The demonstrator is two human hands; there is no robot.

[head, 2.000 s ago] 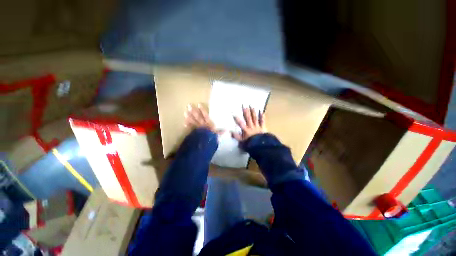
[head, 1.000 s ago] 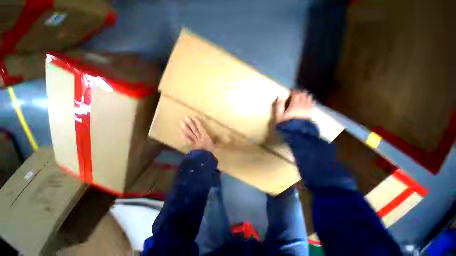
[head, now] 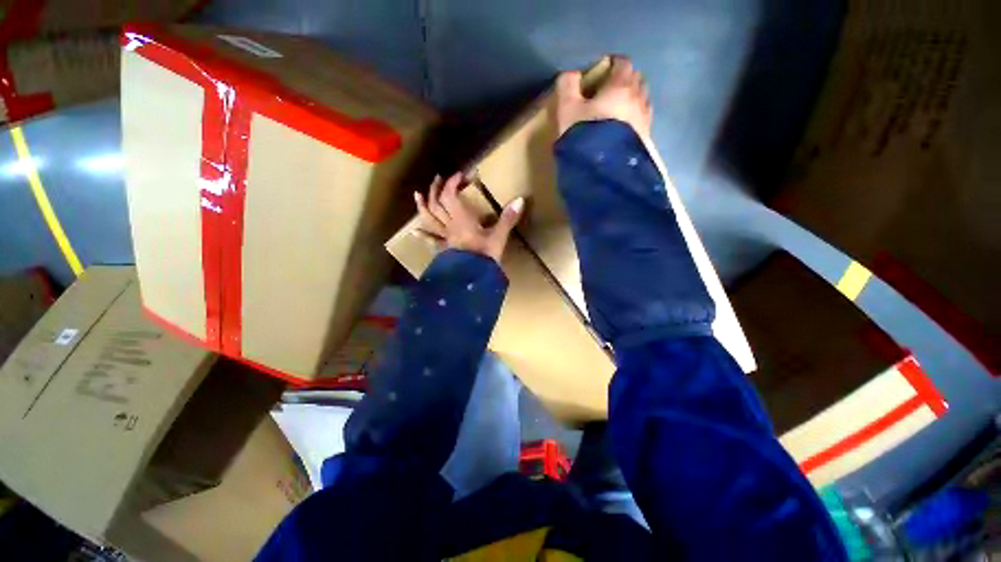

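A brown carton [head: 549, 318] stands turned at an angle in front of me, its top flaps folded in and a dark seam between them. No red tape shows on its top. My left hand [head: 470, 220] lies on the flaps at the seam's far-left end, fingers apart. My right hand [head: 604, 99] grips the carton's far edge, with the fingers curled over it. My right sleeve hides part of the top.
A carton sealed with red tape [head: 170, 187] stands close on the left. A plain carton [head: 82, 395] and white sheets [head: 313, 434] lie lower left. Another red-taped carton [head: 867, 434] is at right. A small red object [head: 543, 459] is near my legs. Grey floor [head: 499, 44] lies beyond.
The flaps were open around a white sheet, then folded over it. The carton has since turned further. My right hand has moved to its far edge, my left hand to the seam's far-left end.
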